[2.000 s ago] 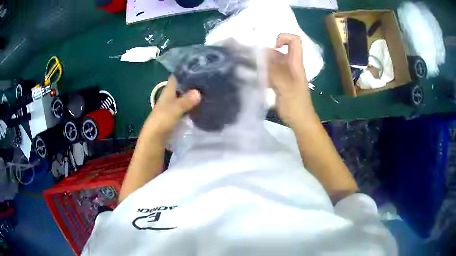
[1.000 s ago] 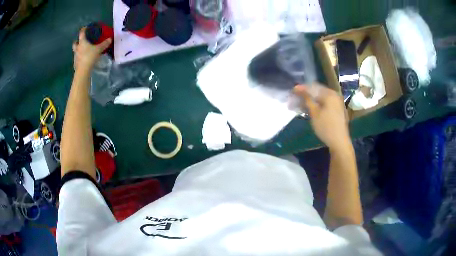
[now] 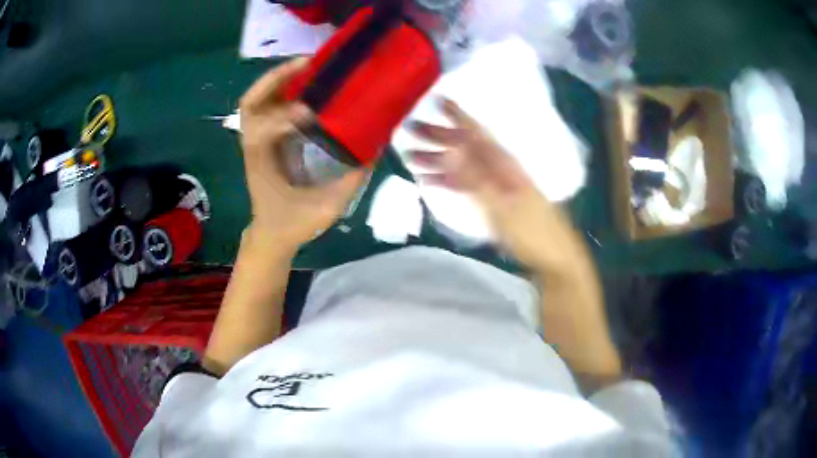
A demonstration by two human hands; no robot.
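A red portable speaker (image 3: 381, 85) with a black strip is held tilted above the bench. My left hand (image 3: 291, 170) grips its lower left end. My right hand (image 3: 470, 161) is blurred, with its fingers apart and empty, to the right of the speaker over the white foam sheets (image 3: 528, 116). A small white cloth (image 3: 395, 210) lies on the bench below the speaker. A bagged dark speaker (image 3: 605, 36) sits at the far side, right of centre.
An open cardboard box (image 3: 627, 215) with a dark phone-like object stands right. Yellow-handled scissors (image 3: 98, 121), a white box (image 3: 72, 210) and several speakers (image 3: 175, 237) are left. A red crate (image 3: 94, 376) is lower left and a blue crate (image 3: 717, 358) lower right.
My left hand has brought the red speaker from the far left to the centre. My right hand has let go of the bagged dark speaker, now at the far side, and moved left.
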